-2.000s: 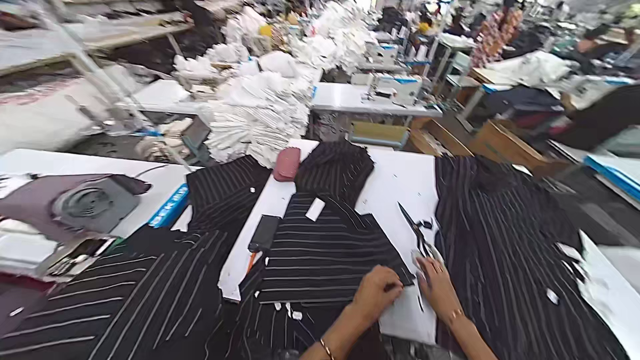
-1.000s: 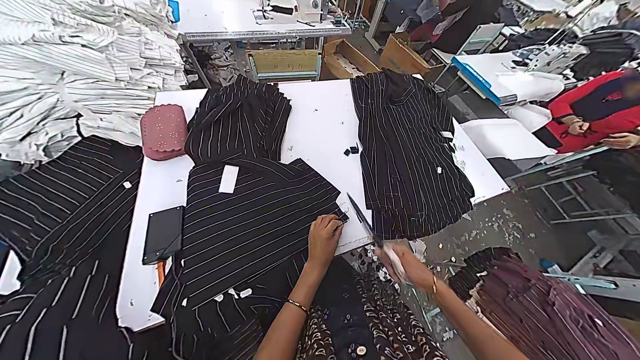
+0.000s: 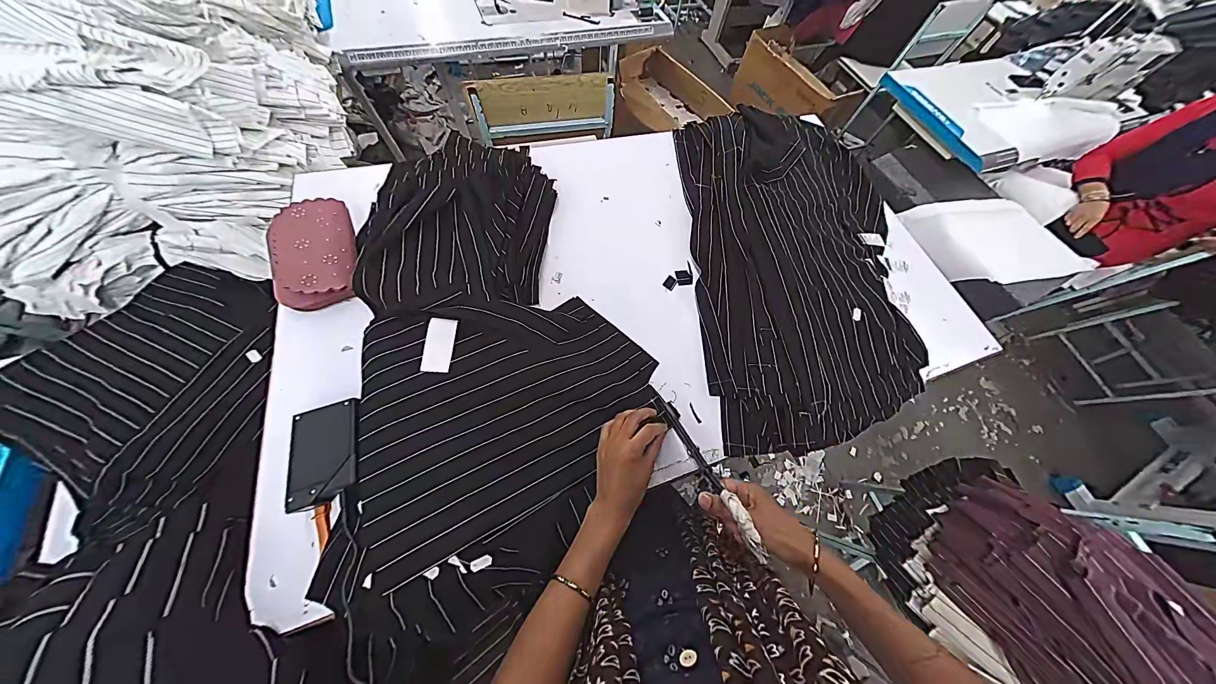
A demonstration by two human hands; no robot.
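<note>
My left hand (image 3: 627, 456) presses on the right edge of a black pinstriped fabric piece (image 3: 475, 427), its fingertips at the edge. My right hand (image 3: 760, 518) holds fabric scissors (image 3: 692, 445) by handles wrapped in white cloth; the blades point up and left, close to the fabric's edge beside my left fingertips. Whether the blades are apart I cannot tell. A white paper tag (image 3: 438, 345) lies on the fabric. Behind it is a stack of black striped pieces (image 3: 456, 223), and to the right a larger stack of them (image 3: 793, 285).
On the white table (image 3: 617, 218) are a pink scalloped case (image 3: 312, 252), a black flat case (image 3: 321, 454) and small black scraps (image 3: 678, 278). Striped garments (image 3: 142, 380) hang over its left side. Maroon garments (image 3: 1026, 570) are at lower right. A person in red (image 3: 1149, 180) sits at the right.
The scissors, lying on the table two seconds ago, are now in my right hand, their blades at the fabric's edge. The view has turned down and to the right.
</note>
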